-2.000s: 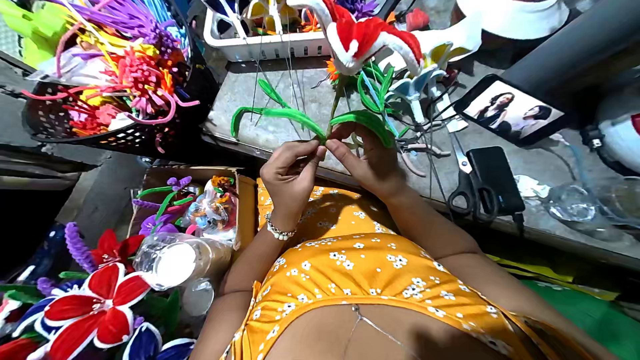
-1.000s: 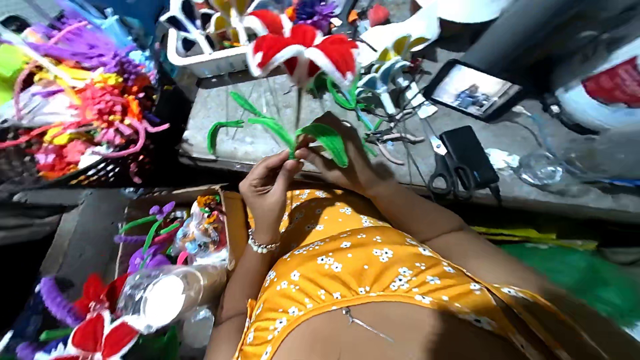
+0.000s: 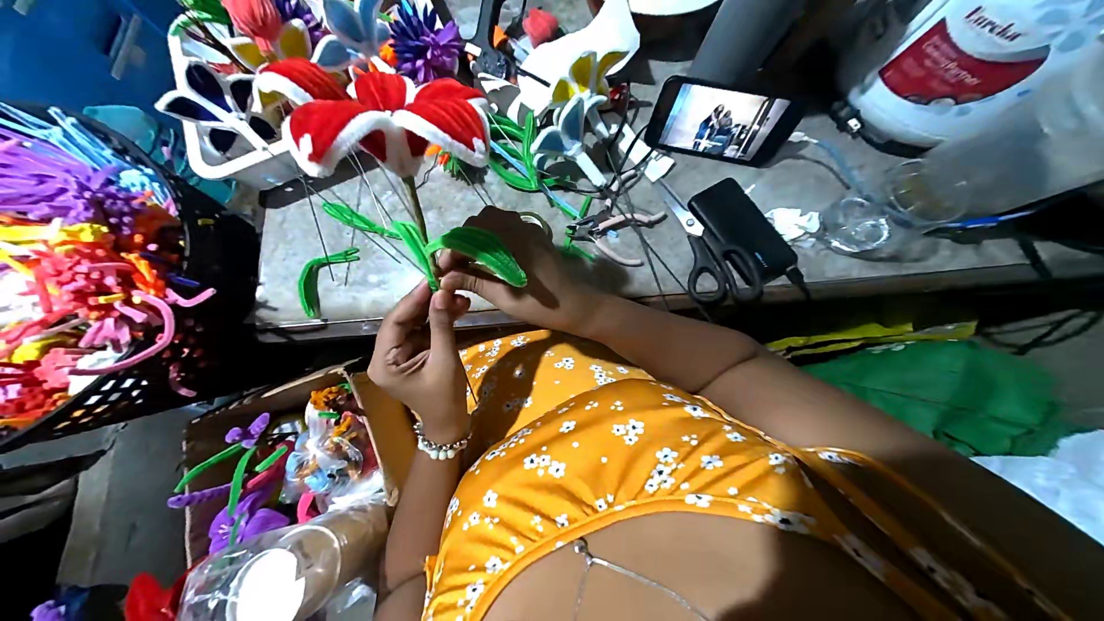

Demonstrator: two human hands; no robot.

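Note:
A red pipe-cleaner flower with white edges (image 3: 388, 116) stands upright on a brown-green stem, with green pipe-cleaner leaves (image 3: 479, 250) low on it. My left hand (image 3: 423, 358) pinches the stem's lower part between thumb and fingers. Just above and to the right, my right hand (image 3: 526, 272) grips the stem at the base of the leaves, its fingers partly hidden behind the right leaf. A separate green leaf piece (image 3: 319, 280) lies on the table left of the hands. Wire-handled pliers (image 3: 617, 228) and black-handled scissors (image 3: 711, 259) lie to the right.
A grey table (image 3: 293, 250) spans the front. A black basket of coloured pipe cleaners (image 3: 198, 293) stands left, and a cardboard box (image 3: 379, 431) with plastic-wrapped pieces below. Behind are a white tray (image 3: 207, 155) of flowers and a propped phone (image 3: 724, 121); a power bank (image 3: 742, 228) lies beside the scissors.
Both hands stay on the stem below the flower. The single leaf piece lies on the table as before. The view has shifted a little.

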